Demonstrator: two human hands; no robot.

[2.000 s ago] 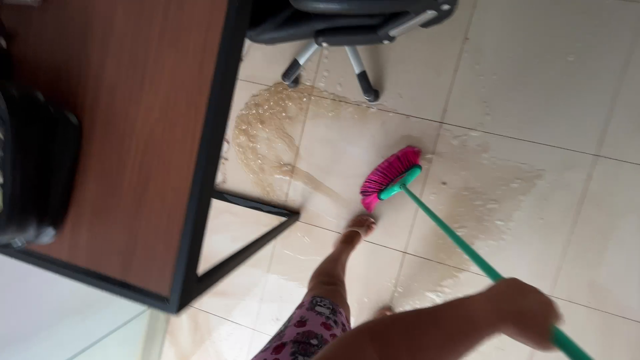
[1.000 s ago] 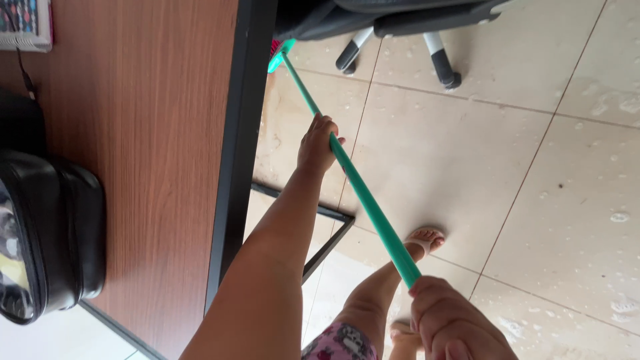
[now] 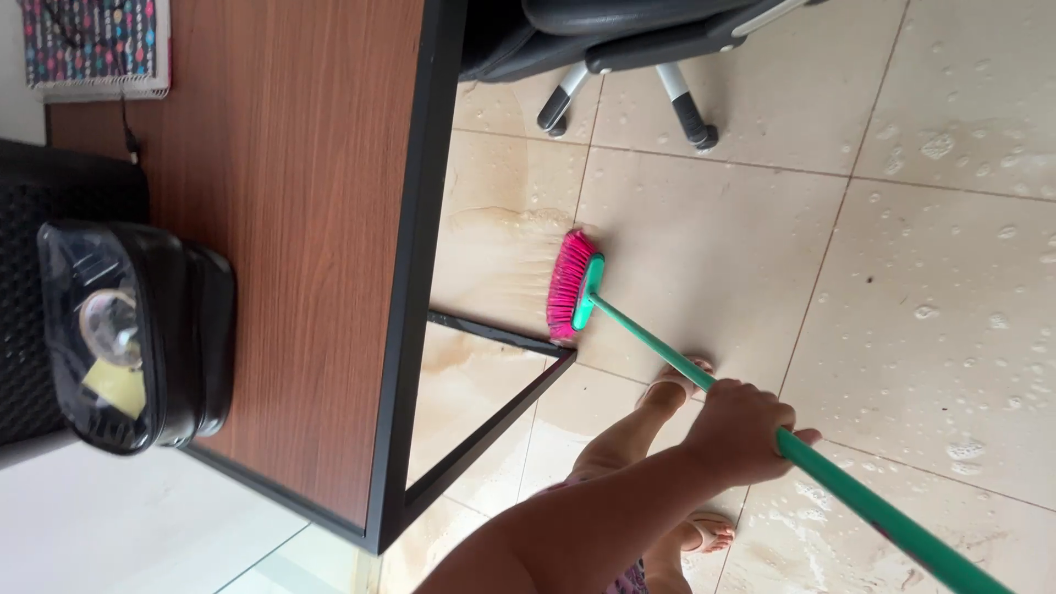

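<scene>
My left hand (image 3: 742, 431) is closed around the green handle (image 3: 874, 511) of a broom, its arm reaching in from the bottom edge. The handle slants up and left to a green broom head (image 3: 589, 290) with pink bristles (image 3: 569, 285), which rest on the wet tiled floor (image 3: 734, 247). The bristles are just beside the lower corner of the desk's black metal frame (image 3: 495, 425). Thin brownish water (image 3: 503, 239) lies left of the bristles. My right hand is out of view; the handle's far end leaves the picture at the bottom right.
A wood-topped desk (image 3: 305, 206) with a black edge fills the left side, holding a black clear-fronted case (image 3: 136, 338) and a patterned spiral notebook (image 3: 95, 45). An office chair (image 3: 643, 33) stands at the top. Sandalled feet (image 3: 681, 379) are below the broom head. Suds (image 3: 936, 147) dot the tiles.
The broom head, partly hidden by the desk edge a second ago, now shows fully outside it. My left hand has moved right with the handle. My right hand has left the view.
</scene>
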